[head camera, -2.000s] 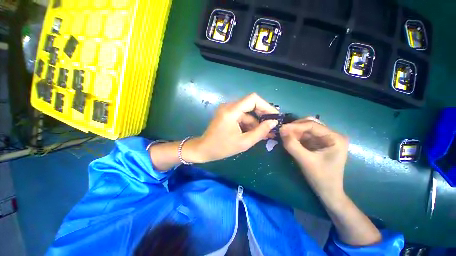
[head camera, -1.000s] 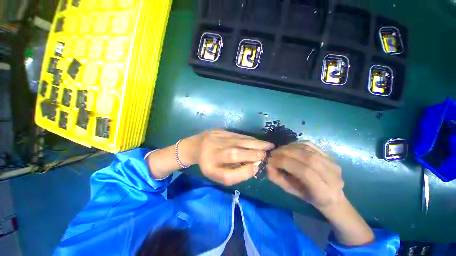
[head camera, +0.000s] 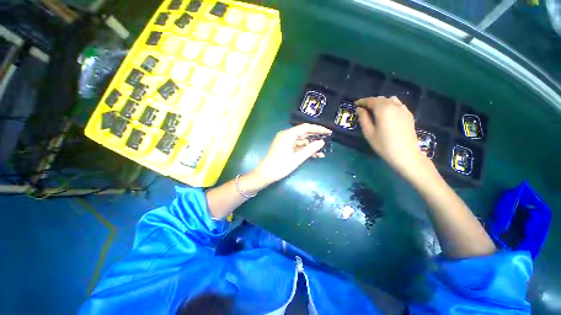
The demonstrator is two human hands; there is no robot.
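Observation:
My left hand holds a small black component between thumb and fingers, just below the front edge of the black foam tray. My right hand reaches over the foam tray. Its thumb and fingertips are at the upper right edge of a watch housing in a front-row pocket; whether they grip it cannot be told. Another housing sits in the pocket to its left. Further housings are at right, one partly hidden by my right wrist.
A yellow tray stack with black components stands at left. A heap of tiny dark parts and a white scrap lie on the green mat. A blue bin is at right, partly behind my sleeve. A metal-edged line curves across the upper right.
My hands were together over the mat and are now apart. The right has moved up and over the foam tray, the left up towards its edge. The view has shifted and turned.

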